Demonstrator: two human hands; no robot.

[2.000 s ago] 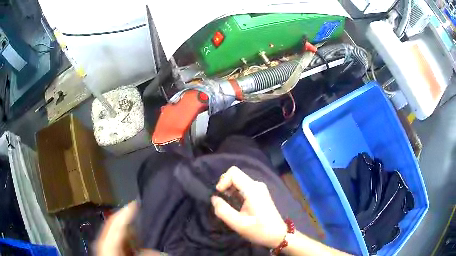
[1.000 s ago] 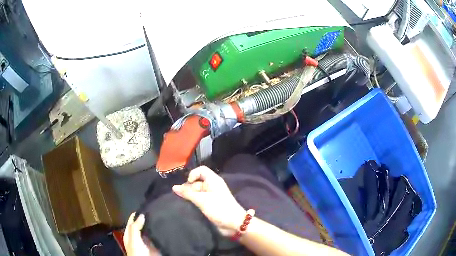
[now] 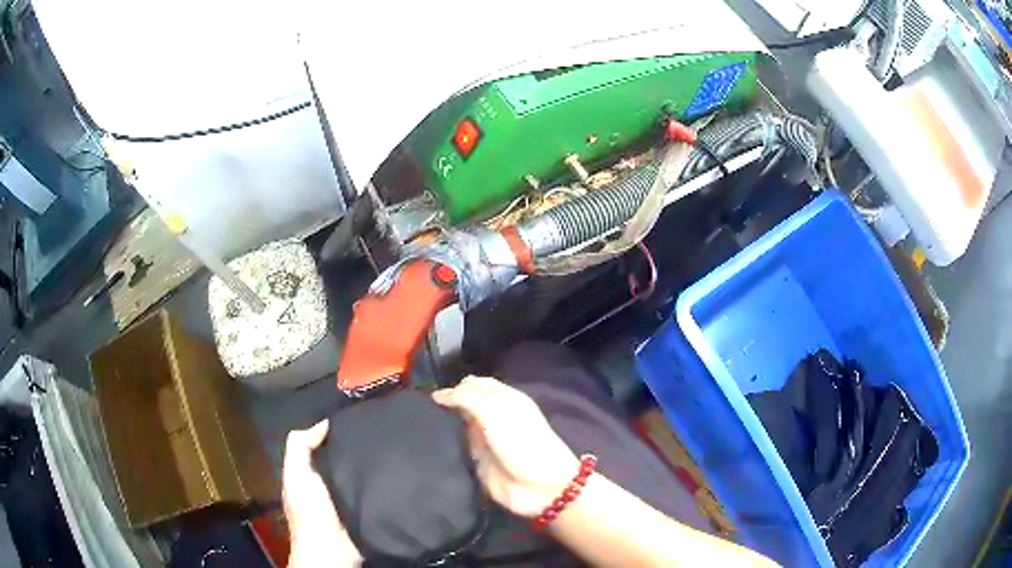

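Observation:
A black rounded pouch (image 3: pixel 402 475) lies between my two hands, its top edge right at the toothed front edge of the red trimmer head (image 3: pixel 391 325). My left hand (image 3: pixel 311 499) holds the pouch's left side, thumb on its edge; the hand is cut off by the bottom of the picture. My right hand (image 3: pixel 505 444), with a red bead bracelet on the wrist, holds the upper right side. The fingers behind the pouch are hidden. Dark cloth (image 3: pixel 599 477) covers the lap under the right forearm.
A blue tote (image 3: pixel 766 277) with black pieces stands at the right. The green machine housing (image 3: pixel 599 122) and grey ribbed hose (image 3: pixel 605 211) are behind the head. At the left are a speckled block with a pole (image 3: pixel 266 316), a brown carton (image 3: pixel 155 422) and a white-walled bin (image 3: pixel 72 444) holding black pieces.
The pouch has turned and been raised to the red head, its smooth face now showing flat. My right hand has moved from pinching at the pouch's top to gripping its right side.

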